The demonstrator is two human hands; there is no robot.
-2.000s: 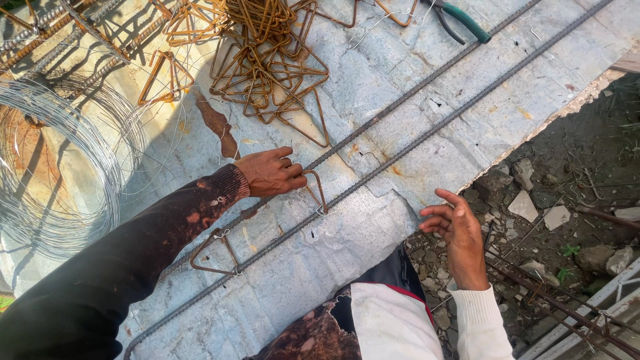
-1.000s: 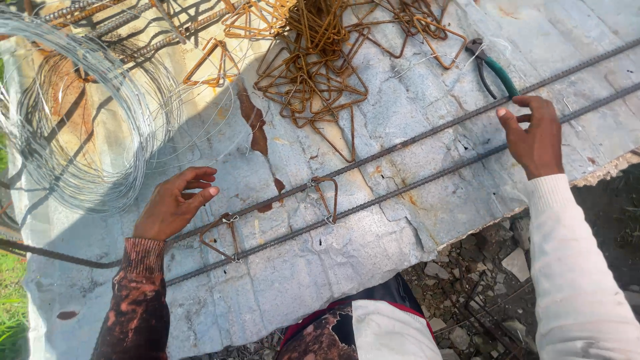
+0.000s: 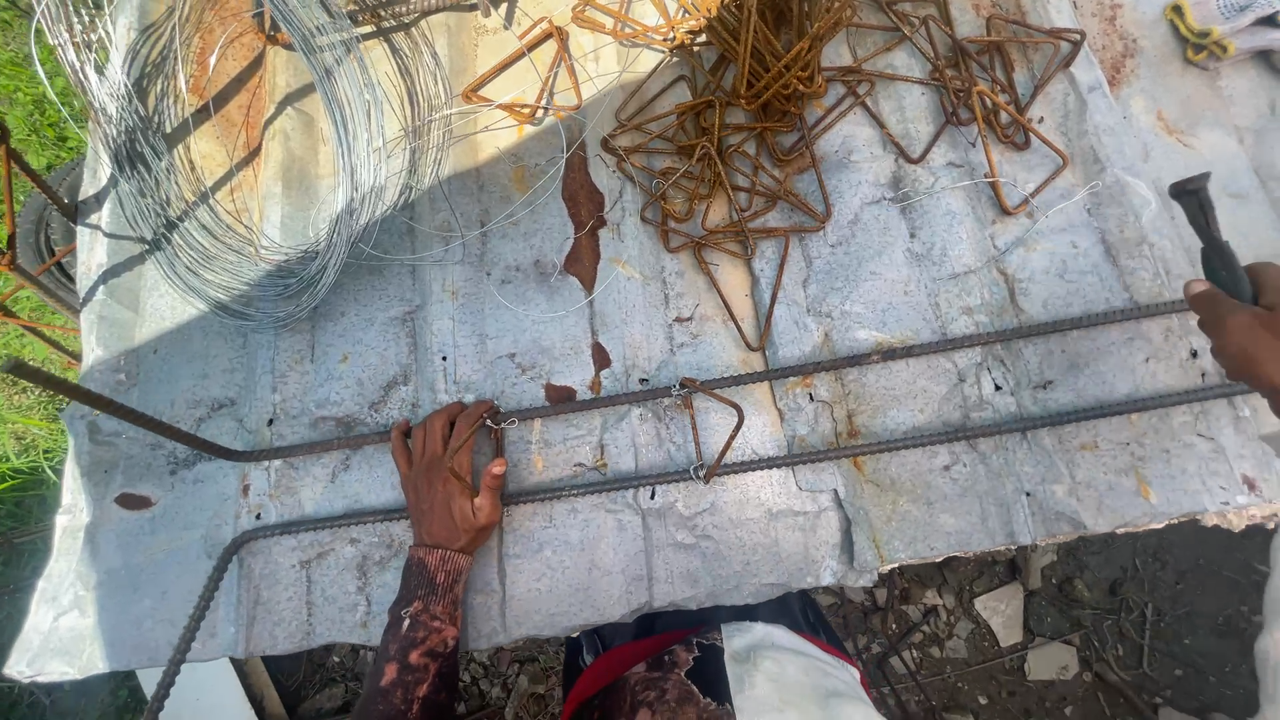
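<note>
Two dark ribbed rebars, an upper one [image 3: 960, 342] and a lower one [image 3: 930, 437], run side by side across a corrugated metal sheet [image 3: 620, 560], with bent left ends. My left hand [image 3: 445, 480] grips a triangular rebar stirrup [image 3: 498, 437], its fingers over the upper bar. A second triangular stirrup [image 3: 738, 425] stands between the bars, tied to both with wire. At the right edge my right hand [image 3: 1245, 325] is closed around the dark handle of a tool [image 3: 1210, 235] with a flared end, above the upper bar; its fingers are partly cut off by the frame.
A coil of galvanized wire [image 3: 330, 200] lies at the upper left. Rusty triangular stirrups [image 3: 720, 170] are piled at the top middle, with loose wire pieces [image 3: 1040, 215] to their right. A work glove [image 3: 1215, 30] lies at the top right. Rubble [image 3: 1000, 610] borders the sheet's lower edge.
My left hand, apart from the stirrups one second ago, has closed on the left one. My right hand, earlier near the green-handled pliers, now holds up a dark-handled tool. The view has shifted.
</note>
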